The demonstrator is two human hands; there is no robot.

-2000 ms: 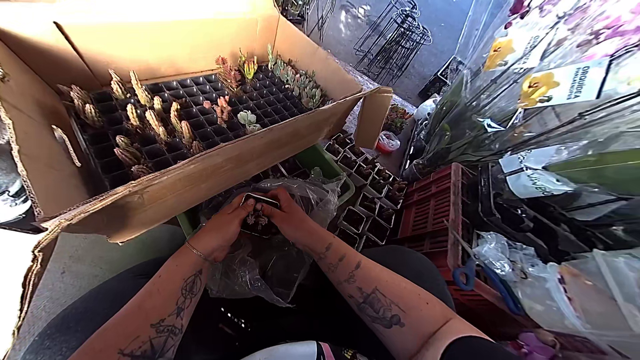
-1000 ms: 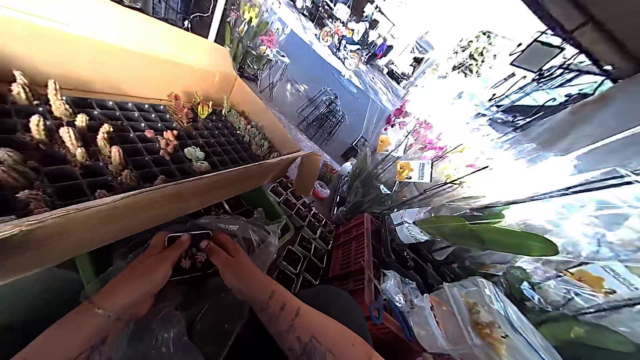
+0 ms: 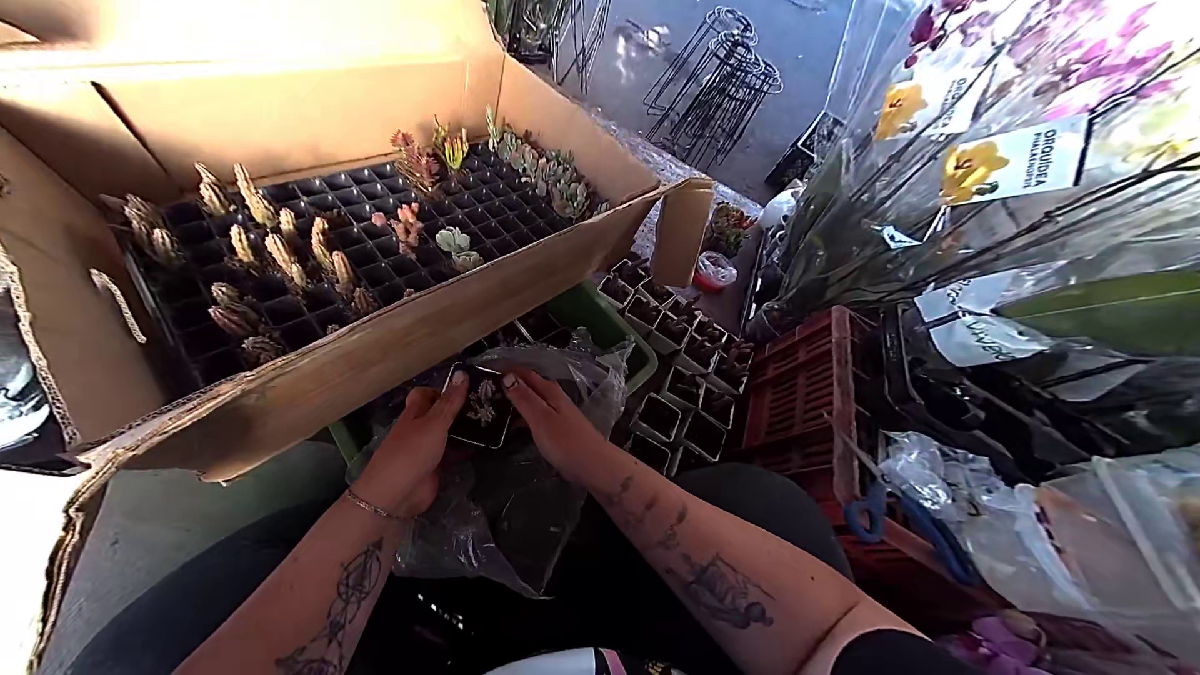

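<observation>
Between my hands is a small square plastic pot point(image 3: 493, 433) of dark soil, with a small succulent point(image 3: 483, 401) in it. My left hand point(image 3: 412, 448) grips the pot's left side, its thumb at the rim. My right hand point(image 3: 555, 427) holds the right side, fingertips at the upper right corner. Under the pot and my hands lies a crumpled clear plastic bag point(image 3: 511, 534), over a green tub point(image 3: 614, 323). Just beyond stands an open cardboard box point(image 3: 450, 309) with a black cell tray point(image 3: 366, 192) holding small cacti point(image 3: 281, 258) and succulents point(image 3: 553, 173).
Several square pots point(image 3: 661, 417) of soil stand right of the tub. Beside them is a red plastic crate point(image 3: 802, 394) with blue-handled scissors point(image 3: 867, 516). Wrapped orchids point(image 3: 1012, 178) fill the right side. Black wire racks point(image 3: 722, 80) stand on the floor beyond the box.
The view swung up toward the street and back down. Both hands stay at the small pot throughout; nothing is plainly let go or taken up.
</observation>
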